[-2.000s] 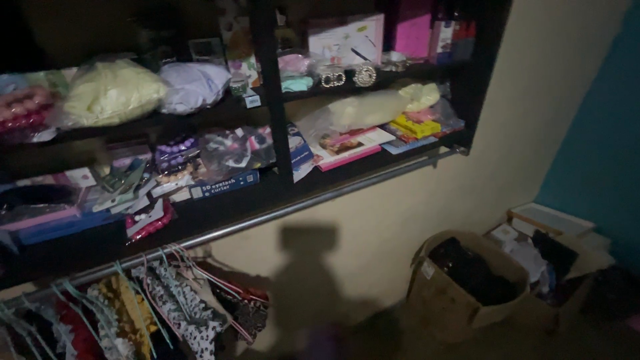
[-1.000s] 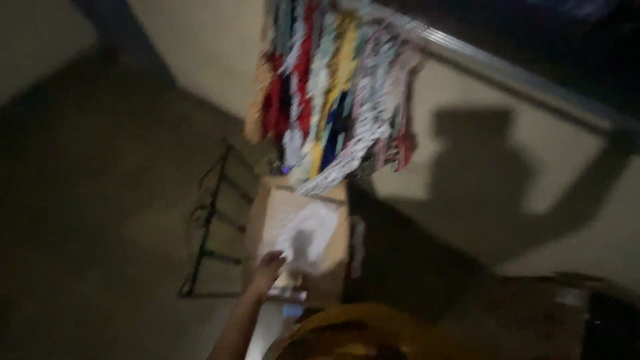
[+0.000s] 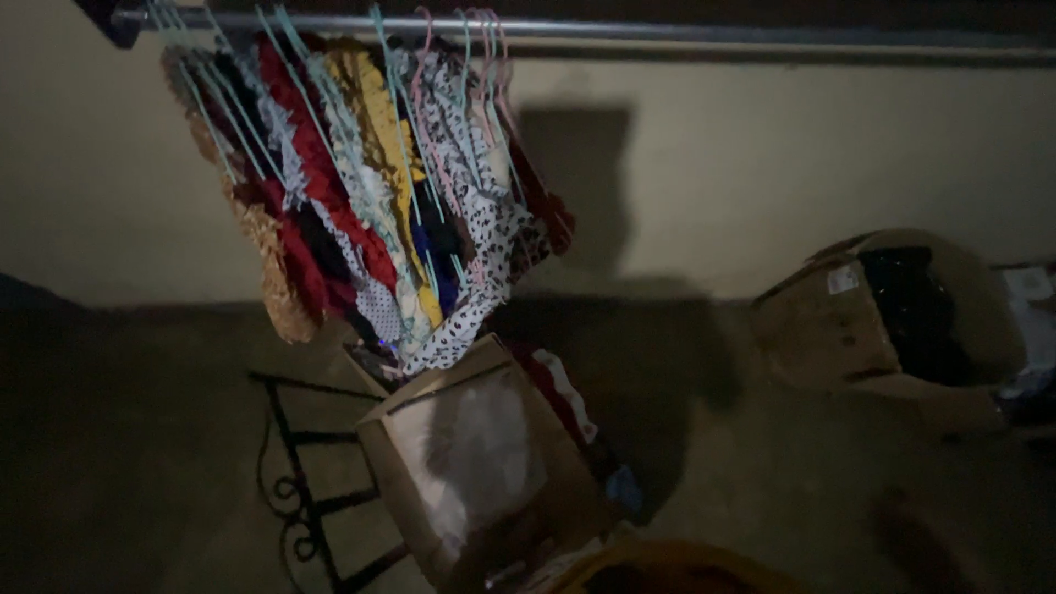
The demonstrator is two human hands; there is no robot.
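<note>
Neither of my hands shows in the head view at this moment. Several ruffled garments hang close together on light blue and pink hangers from a metal rail. Among them are red, yellow and black-spotted white pieces. Directly beneath, the lower end of the spotted fabric reaches an open cardboard box, which has a pale sheet or plastic inside it. Dark red and white cloth lies along the box's right side.
A black metal frame with scrollwork stands left of the box. Against the wall at right sits another cardboard box holding a black plastic bag. A yellow-orange rounded thing shows at the bottom edge.
One hand, reaching over the cardboard box about a second ago, is out of view. The view has swung from the shelves down to the rail and floor.
</note>
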